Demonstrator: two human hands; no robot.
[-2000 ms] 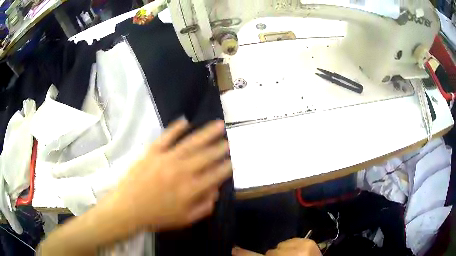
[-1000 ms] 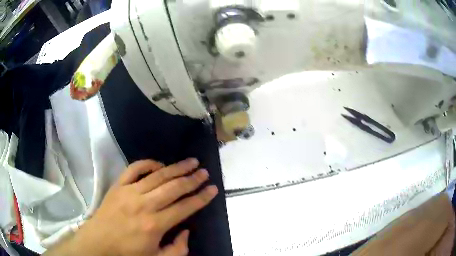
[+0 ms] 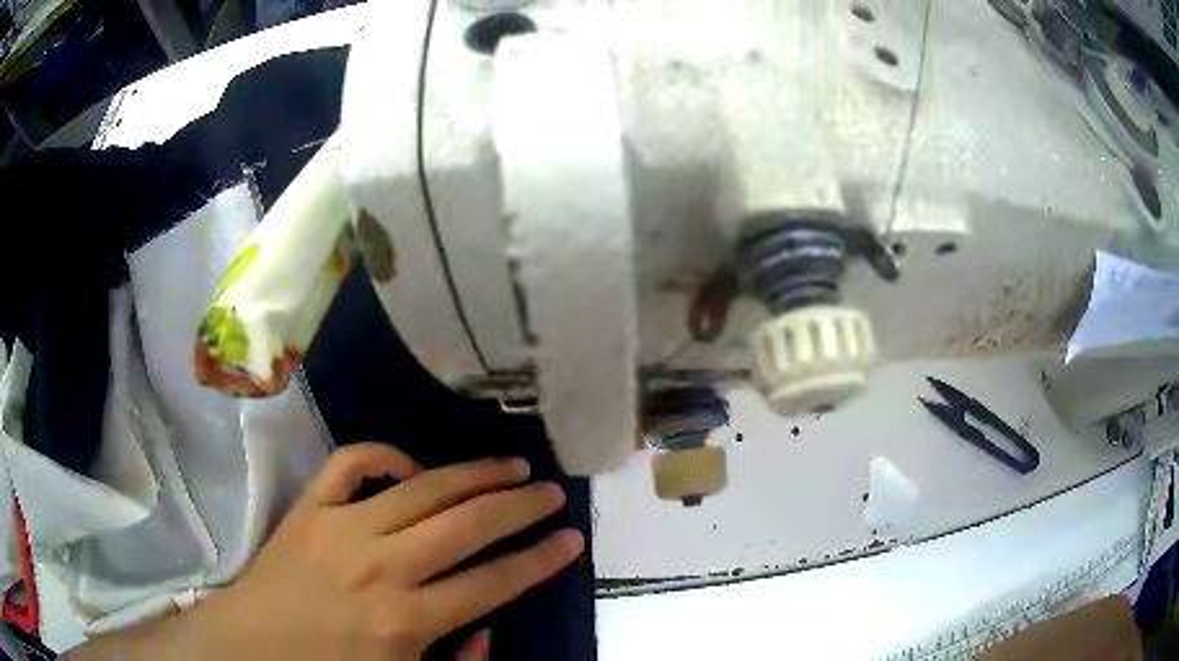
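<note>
The dark garment cloth (image 3: pixel 375 375) lies under the left end of the cream-white sewing machine head (image 3: pixel 698 168), with white cloth (image 3: pixel 213 336) along its left. My left hand (image 3: pixel 388 555) lies palm down on the dark cloth, fingers slightly spread, gripping nothing visible. The thumb is partly cut off at the bottom. Brownish skin of my right arm or hand (image 3: pixel 1067 633) shows at the bottom right edge; its fingers are out of view. The machine head hides the needle and presser foot.
Black thread snips (image 3: pixel 979 426) and a small white piece (image 3: pixel 891 493) lie on the machine bed. A ribbed white tension dial (image 3: pixel 812 358) and a tan knob (image 3: pixel 690 473) stick out from the head. A cloth-wrapped projection (image 3: pixel 274 291) juts from its left end. A white paper (image 3: pixel 1125 310) is at right.
The view has come closer to the machine head. My right hand left the lower cloth area and its skin now shows at the bottom right. A small white piece now shows on the bed.
</note>
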